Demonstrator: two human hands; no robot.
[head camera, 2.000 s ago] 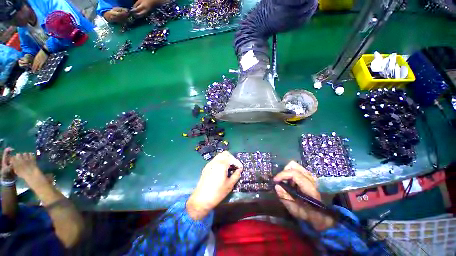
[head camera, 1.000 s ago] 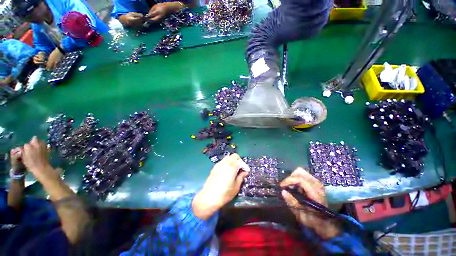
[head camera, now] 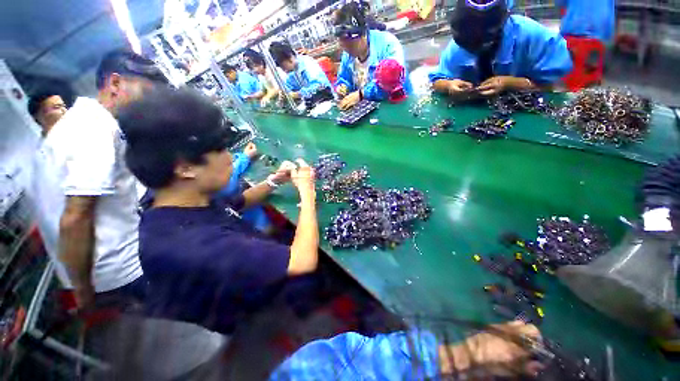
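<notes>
My left hand (head camera: 501, 350), in a blue sleeve, is low in the picture, right of the middle, and blurred. Its fingers are at the left edge of a dark purple block of small assemblies (head camera: 570, 366), which the bottom edge cuts off. I cannot tell whether the fingers hold anything. My right hand and the soldering iron are out of the picture. Loose dark parts with yellow spots (head camera: 514, 279) lie just beyond my left hand. A small glinting pile (head camera: 570, 242) lies behind them.
The fume hood (head camera: 626, 279) stands at the right edge. A large heap of assemblies (head camera: 380, 216) lies on the green bench (head camera: 462, 171) beside a seated worker (head camera: 201, 238) on the left. A person in white (head camera: 97, 201) stands behind. Workers in blue sit across the bench.
The view has swung left and up. The neighbour and far workers show more fully. My right hand, the iron, the right-hand block and the yellow bin have left the picture.
</notes>
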